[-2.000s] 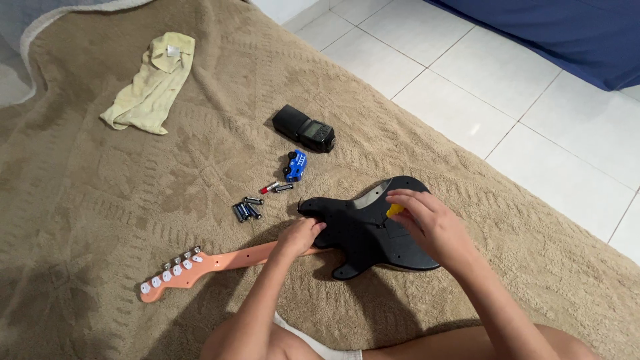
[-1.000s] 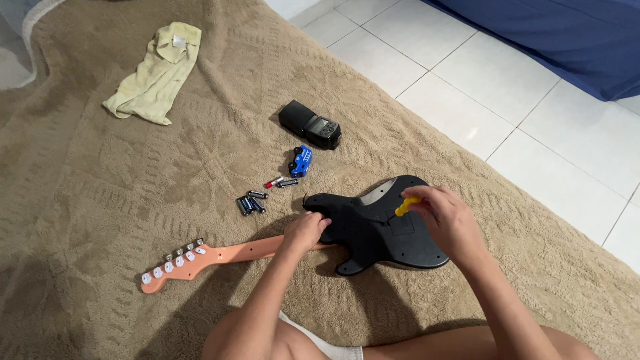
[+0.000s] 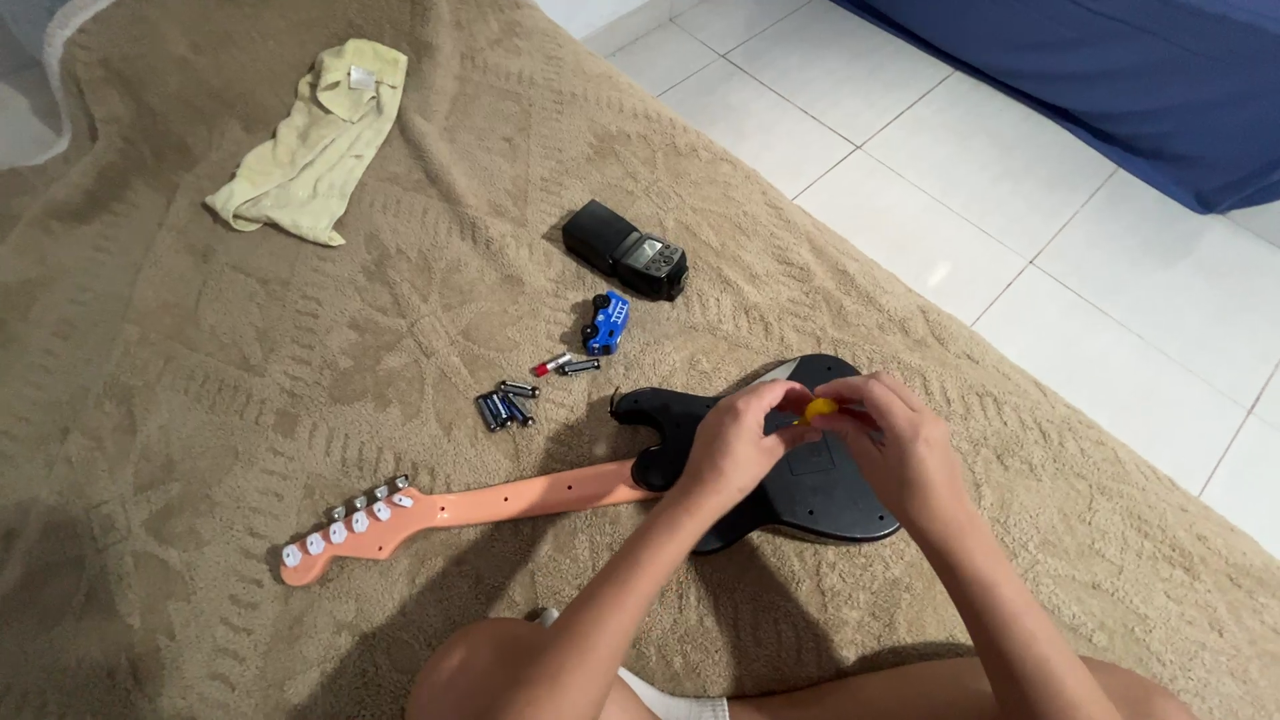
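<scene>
A toy electric guitar lies face down, its black body point(image 3: 820, 500) in front of me and its orange neck point(image 3: 540, 492) pointing left. Over the body my right hand point(image 3: 895, 435) grips a small yellow-handled tool point(image 3: 821, 408), perhaps a screwdriver. My left hand point(image 3: 745, 435) meets it there, fingers at the tool's left end; whether they pinch it or some small part is too small to tell. A rectangular outline point(image 3: 811, 459), like a battery cover, shows on the guitar's back below the hands.
Several batteries point(image 3: 505, 407) lie on the brown blanket point(image 3: 420, 300), near a blue toy car point(image 3: 606, 323) and a black camera flash point(image 3: 625, 250). A pale yellow cloth point(image 3: 320, 145) is at upper left. Beyond the blanket's edge is a tiled floor point(image 3: 930, 200) with blue fabric point(image 3: 1120, 80).
My left hand has left the guitar's upper horn and moved right to the yellow tool. The right hand still has the tool over the body.
</scene>
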